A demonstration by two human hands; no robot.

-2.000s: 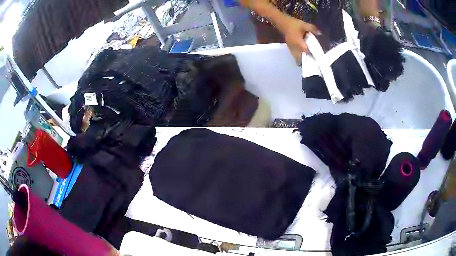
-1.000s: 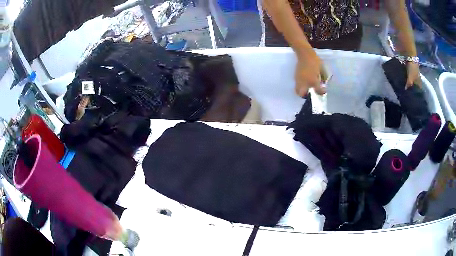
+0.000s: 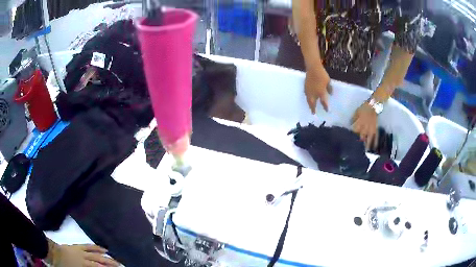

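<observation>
My left hand (image 3: 82,256) is at the bottom left, cut off by the picture's edge. Its fingers are extended flat beside a dark cloth panel (image 3: 117,221) that runs under the sewing machine's needle end. It grips nothing that I can see. My right hand is not in view. The white sewing machine (image 3: 235,187) crosses the front with a blue stripe, and a magenta thread cone (image 3: 169,78) stands above it. A dark panel (image 3: 235,141) lies behind the machine, partly hidden by it.
A dark cloth heap (image 3: 112,83) with a white tag lies at the back left. A red jug (image 3: 37,101) stands at the left. Another person's hands (image 3: 317,88) are over the white tub (image 3: 271,88), near a dark bundle (image 3: 334,148). Dark cones (image 3: 412,154) stand at the right.
The view has shifted, bringing the machine and my left hand into the picture. The other person's hands, earlier on a white-tied bundle, have moved and now show spread fingers.
</observation>
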